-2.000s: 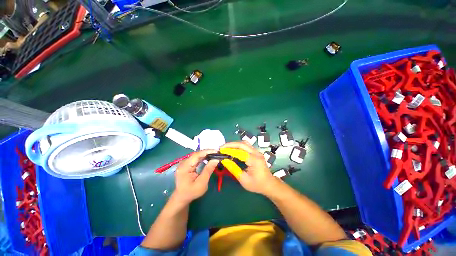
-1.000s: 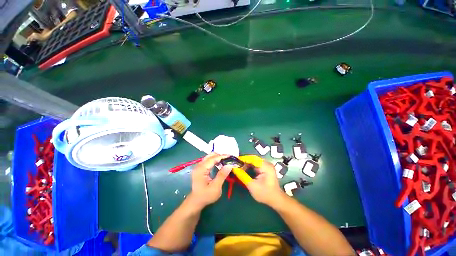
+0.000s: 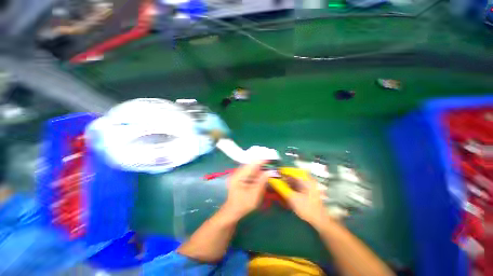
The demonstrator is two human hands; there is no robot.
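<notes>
The frame is blurred. My right hand (image 3: 310,198) holds the yellow-handled pliers (image 3: 282,186) at the middle of the green bench. My left hand (image 3: 247,188) is close to their tip, fingers bent around a small dark module (image 3: 272,171) between the hands. Its details are smeared. Part of a red spring clamp (image 3: 272,199) shows on the bench behind and below the hands. Several white-and-black small parts (image 3: 346,186) lie right of my right hand. A white cloth (image 3: 261,154) lies just beyond my hands, and a thin red stick (image 3: 220,174) lies left of them.
A light-blue and white fan (image 3: 154,135) stands at left, before a blue bin (image 3: 111,188) of red clamps. Another blue bin (image 3: 427,178) of red clamps is at right. Small modules (image 3: 240,94) lie farther back. A person's blue sleeve (image 3: 32,237) shows lower left.
The camera view has swung, so the bench scene sits farther right and is blurred. My hands stay together around the module and yellow pliers. A blue sleeve shows more at lower left.
</notes>
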